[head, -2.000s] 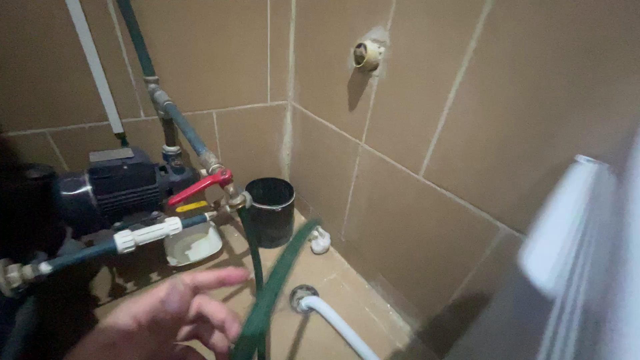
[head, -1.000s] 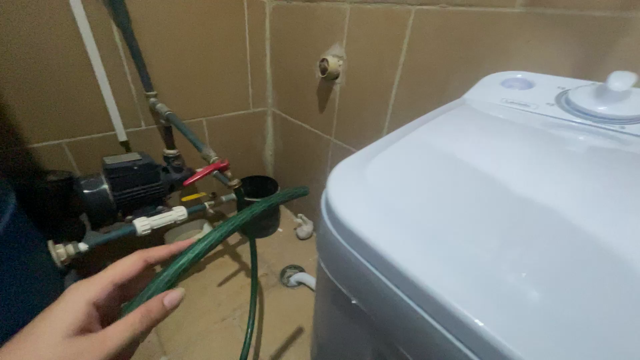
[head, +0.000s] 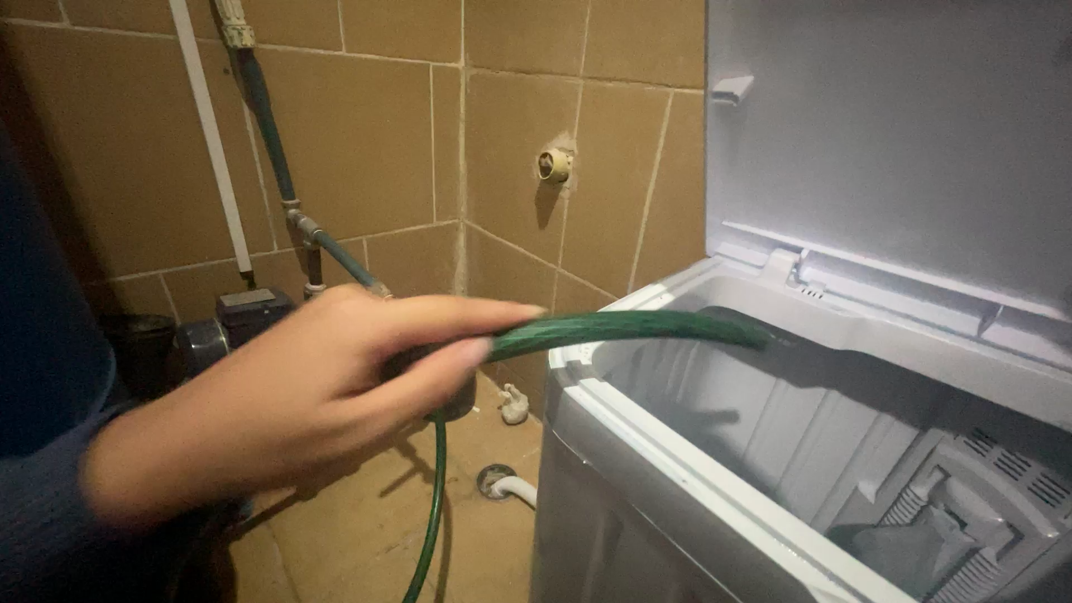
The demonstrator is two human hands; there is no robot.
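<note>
My left hand (head: 335,368) pinches a green hose (head: 620,325) between thumb and fingers, at the centre left. The hose's free end reaches over the rim of a white washing machine (head: 703,494) and hangs above its open tub (head: 779,419). Farther down, the same green colour of hose drops from behind the hand toward the floor. The machine's lid (head: 896,151) stands raised at the right. No water is seen at the hose end. My right hand is out of view.
Behind my left hand are a water pump (head: 251,310) and a blue-grey pipe (head: 270,134). A capped-looking pipe stub (head: 554,166) juts from the tiled wall. On the floor, a white drain hose (head: 512,486) enters a drain beside the machine.
The washing machine's lid, closed one second ago, is now raised. My left hand and the hose have moved right, and the hose end is now over the tub.
</note>
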